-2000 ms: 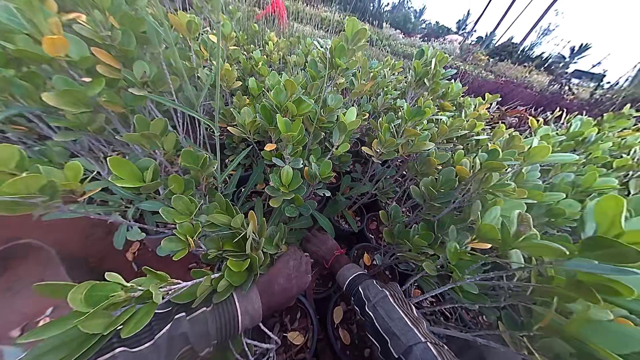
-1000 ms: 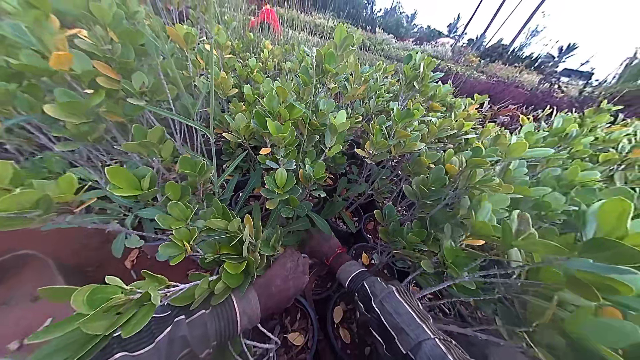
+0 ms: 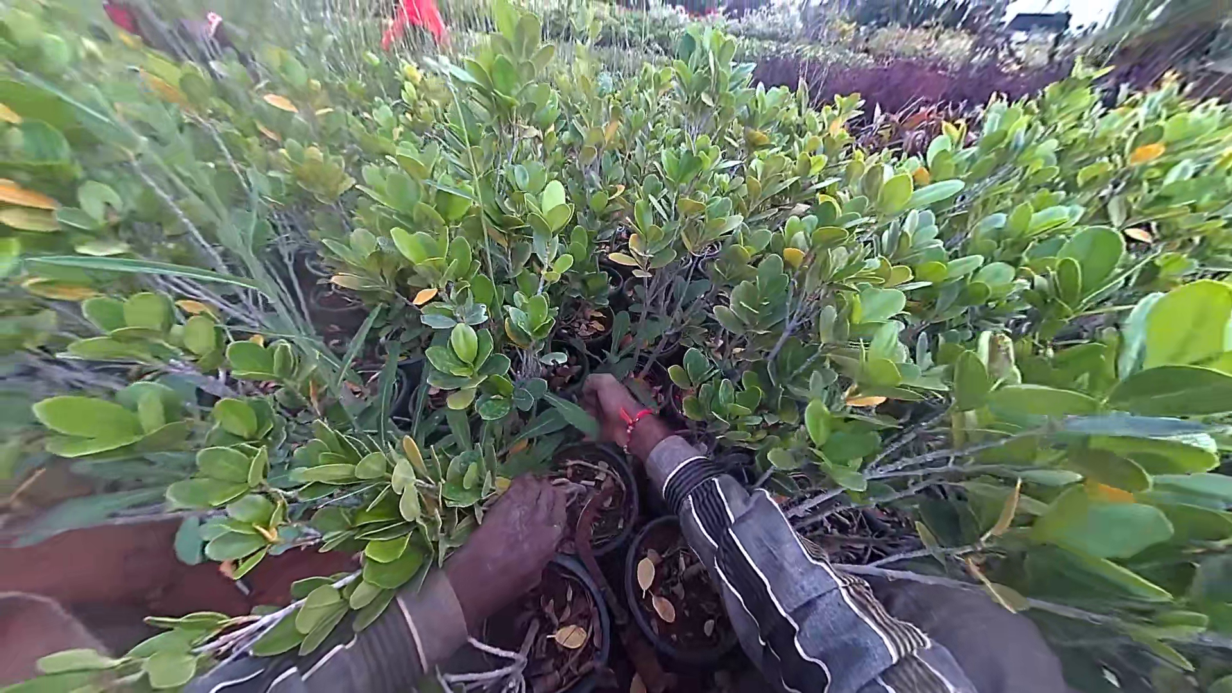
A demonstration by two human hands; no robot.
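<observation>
My left hand (image 3: pixel 525 525) is at the lower centre, its fingers curled by thin stems at the rim of a black plant pot (image 3: pixel 630 505); whether it grips them is unclear. Farther forward, my right hand (image 3: pixel 611 404), with a red thread at the wrist, reaches among the stems of a leafy green shrub (image 3: pixel 467 361); leaves and shade hide its fingertips. Below my hands stand two more black pots, one at the left (image 3: pixel 602 626) and one at the right (image 3: pixel 640 611), holding soil and dry leaves.
Dense potted shrubs (image 3: pixel 866 308) surround my arms on both sides. Bare branches (image 3: pixel 914 467) stick out at the right. Reddish ground (image 3: pixel 115 568) shows at the lower left. Purple foliage (image 3: pixel 905 82) and a red thing (image 3: pixel 416 19) are farther back.
My right hand has moved forward, away from my left hand, deeper among the stems. A pot between them now shows more fully. The view has tilted down somewhat.
</observation>
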